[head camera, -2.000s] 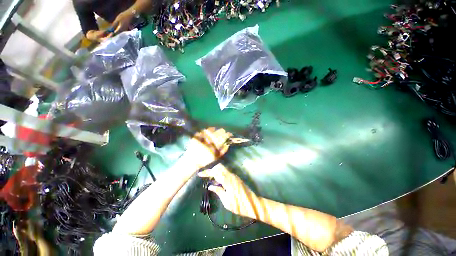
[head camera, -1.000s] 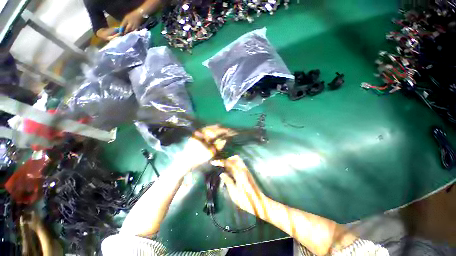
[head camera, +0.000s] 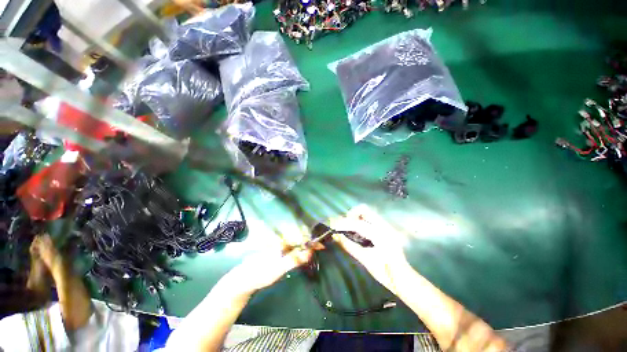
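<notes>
My left hand (head camera: 278, 258) and my right hand (head camera: 375, 244) are close together near the table's front edge. Both are bright and partly blurred. A small black part (head camera: 322, 232) is between their fingertips, with a thin pale tool-like piece beside it at my left fingers; which hand grips the tool is unclear. A dark piece (head camera: 357, 238) lies across my right hand. A black cable (head camera: 344, 311) hangs below the hands and curves right to a small pale tip on the table.
Clear bags of black parts stand centre (head camera: 402, 82) and left (head camera: 265, 103). Tiny fasteners (head camera: 397, 179) lie mid-table. A black cable heap (head camera: 124, 227) is left, wired assemblies (head camera: 605, 130) right. Another person's hand (head camera: 45, 254) is at lower left. A pale frame (head camera: 89, 89) is upper left.
The view has shifted, so the table things sit differently in it. My hands have come away from beside the left bag and the fastener pile, and now meet around the small black part.
</notes>
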